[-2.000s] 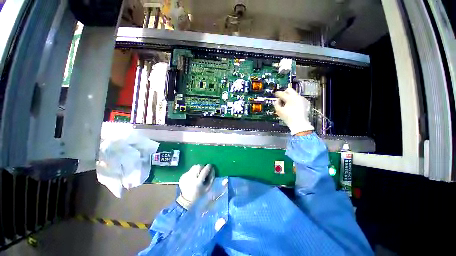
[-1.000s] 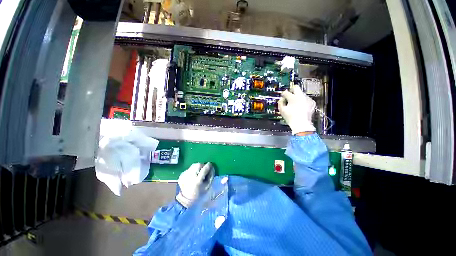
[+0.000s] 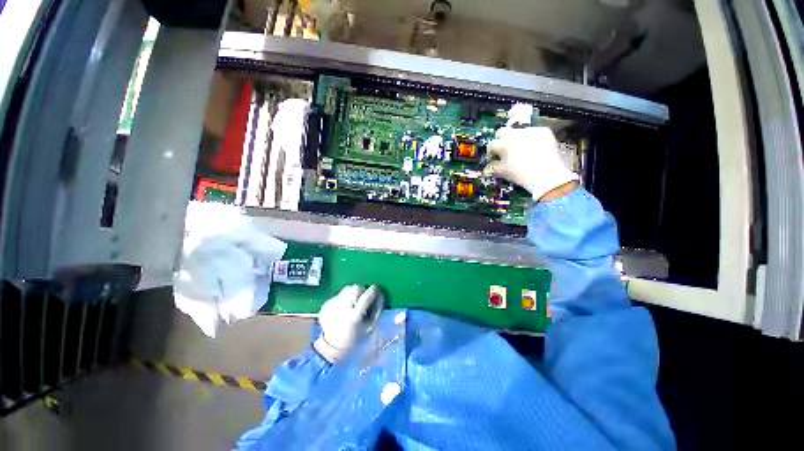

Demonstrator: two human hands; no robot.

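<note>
A populated green circuit board (image 3: 370, 145) lies flat between the conveyor rails, component side up, with two orange-copper blocks (image 3: 465, 151) towards its right. My right hand (image 3: 533, 160), in a white glove, is over the board's right part, fingers bent down just right of the upper orange block. Whether its fingertips hold anything is hidden. My left hand (image 3: 348, 324), gloved, rests at the front edge of the green control panel (image 3: 423, 295), fingers curled. Whether it holds something cannot be told.
Silver conveyor rails (image 3: 397, 239) run along both board edges. A crumpled white bag (image 3: 225, 273) and a label card (image 3: 298, 271) lie at the panel's left end. Red (image 3: 496, 298) and yellow (image 3: 529, 301) buttons are on its right. Pale machine frame posts (image 3: 727, 158) stand at the right.
My right hand has moved up and its forearm to the right, now covering the white tube and green light at the panel's right end; the yellow button shows. The whole view has shifted slightly.
</note>
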